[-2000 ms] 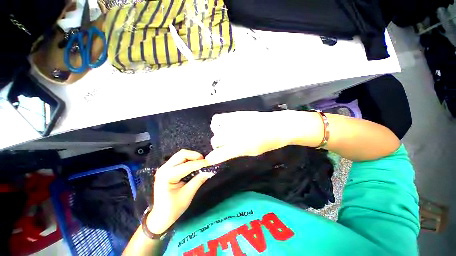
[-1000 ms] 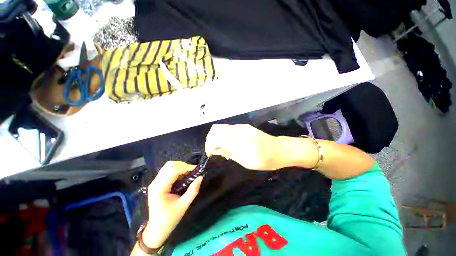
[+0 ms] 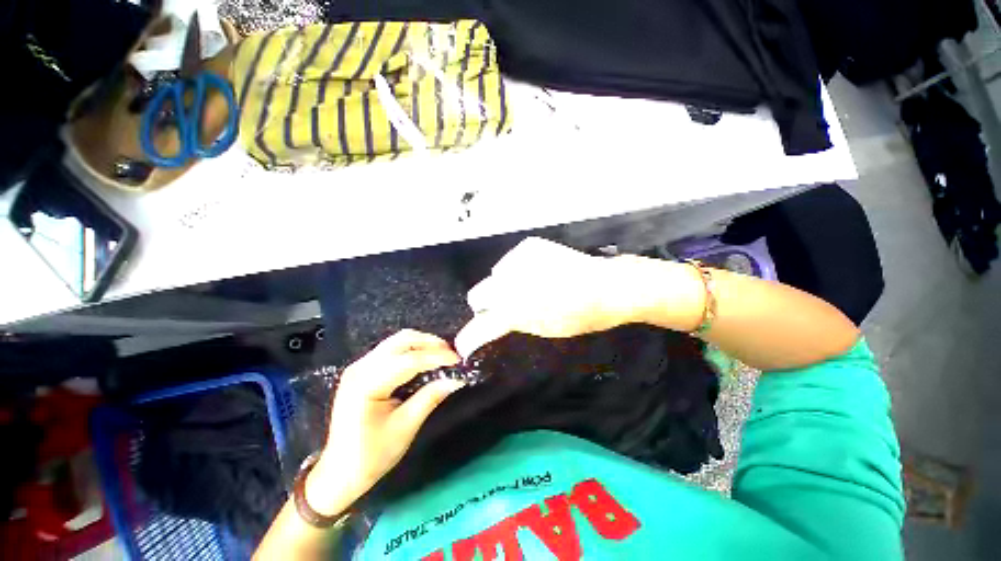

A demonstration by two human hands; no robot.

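Note:
A black garment (image 3: 582, 395) lies over my lap below the table edge. A narrow dark trim with silvery glints (image 3: 434, 379) runs along its edge between my fingers. My left hand (image 3: 384, 405) is closed on the garment edge, thumb below and fingers above. My right hand (image 3: 538, 296) is bunched just right of it, its fingertips at the trim, touching or nearly touching my left fingers. What the right fingertips pinch is too small to see; no needle or thread can be made out.
The white table (image 3: 362, 219) bears blue-handled scissors (image 3: 189, 118) in a round tray, a striped bundle (image 3: 368, 93), a smartphone (image 3: 71, 236) and a flat black garment (image 3: 659, 55). A blue basket (image 3: 181, 526) stands lower left; a black-covered seat (image 3: 818, 252) stands right.
My right hand was lifted at the trim's upper end a second ago; it is now lower, with its fingertips against the edge. The trim now lies flatter in my left hand. The view has shifted slightly.

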